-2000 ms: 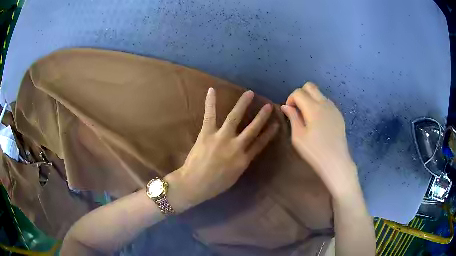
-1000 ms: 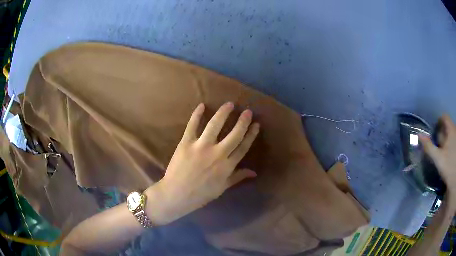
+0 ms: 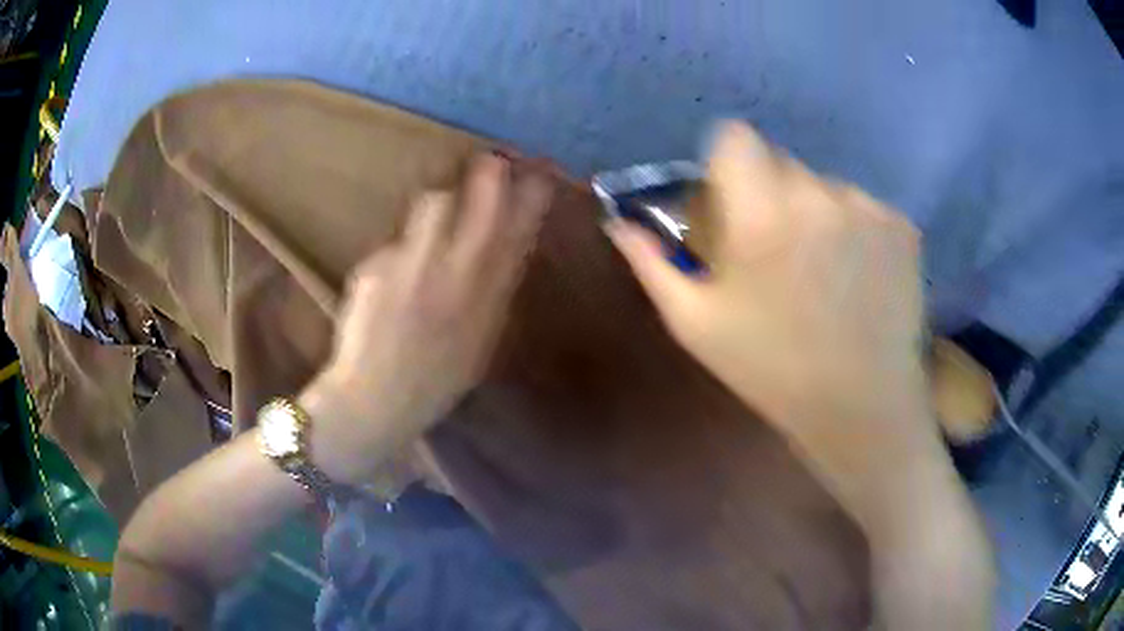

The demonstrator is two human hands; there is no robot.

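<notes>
A brown garment piece (image 3: 555, 382) lies across the pale blue-grey padded table. My left hand (image 3: 419, 296), blurred and wearing a watch, lies on the cloth with its fingertips at the far edge; whether it pinches the cloth is unclear. My right hand (image 3: 801, 284) is shut on the steam iron (image 3: 653, 191). The iron's pointed silver tip is at the cloth's far edge, just right of my left fingers. The wooden handle end (image 3: 963, 392) shows behind my right wrist. My hand hides most of the iron.
The padded table (image 3: 518, 62) stretches beyond the cloth. A grey cord (image 3: 1048, 454) trails from the iron to the right. A brown heap (image 3: 86, 382) with a white piece (image 3: 57, 279) hangs at the left. A shiny metal rest (image 3: 1091, 561) is at the lower right edge.
My right hand left the cloth edge, reached the iron at the right and brought it to the cloth. My left hand moved up and left to the far edge. The view shifted.
</notes>
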